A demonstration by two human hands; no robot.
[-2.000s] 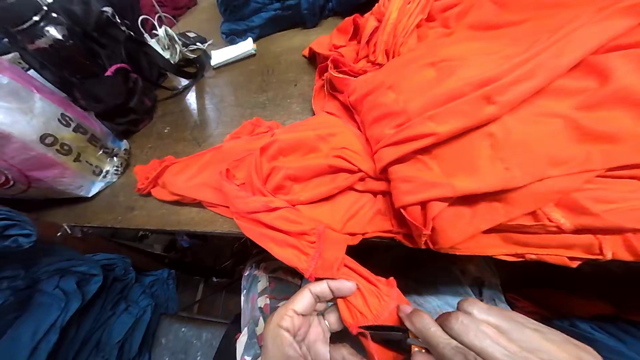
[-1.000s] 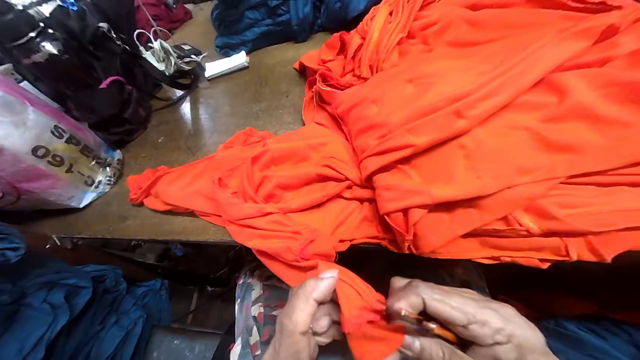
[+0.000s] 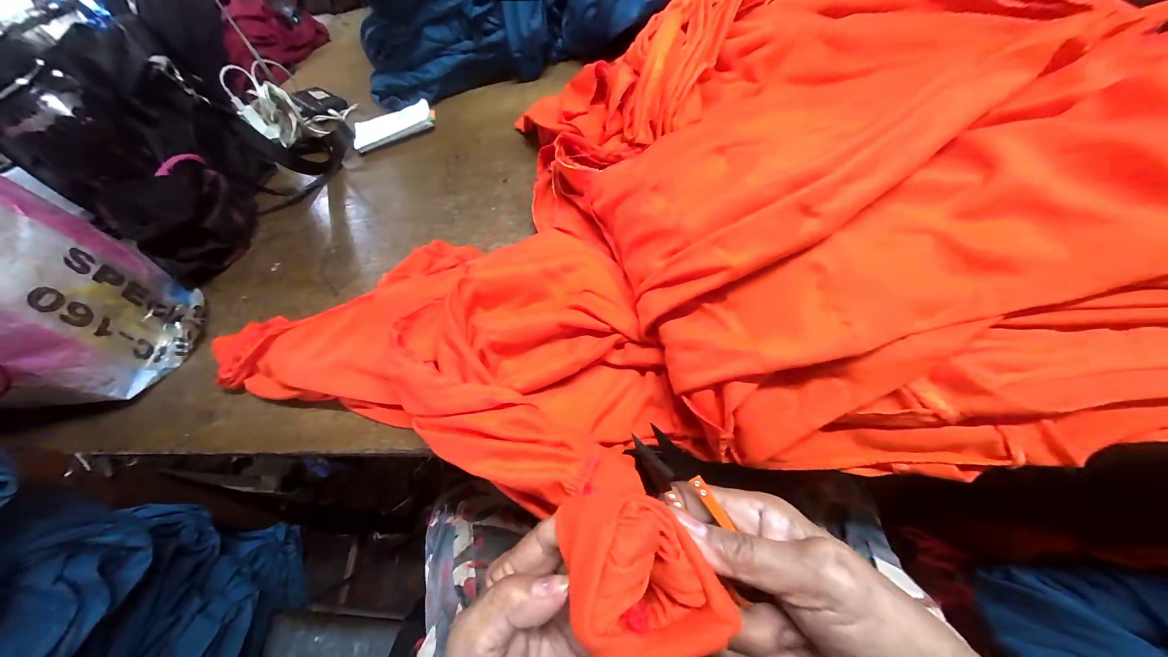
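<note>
An orange-red knit garment [image 3: 529, 319] lies bunched over the table edge, its tubular end hanging down between my hands with the opening toward me. My left hand [image 3: 520, 593] pinches the left side of that end. My right hand [image 3: 794, 566] grips its right side and also holds small thread snips [image 3: 680, 488] with dark blades and orange handles. The snips' blades point up and left, slightly apart, beside the cloth. Some fingers of both hands are hidden behind the fabric.
A large pile of orange-red fabric [image 3: 876, 228] covers the table's right side. At left stand a printed plastic bag [image 3: 82, 301] and a black bag [image 3: 137, 155], near a white cable [image 3: 274, 109]. Blue cloth [image 3: 465, 46] lies at the back; more blue cloth [image 3: 137, 575] sits below the table [image 3: 301, 429].
The tubular end of the garment now faces me with its opening showing. The snips, earlier over the cloth end, now point up and away from it in my right hand.
</note>
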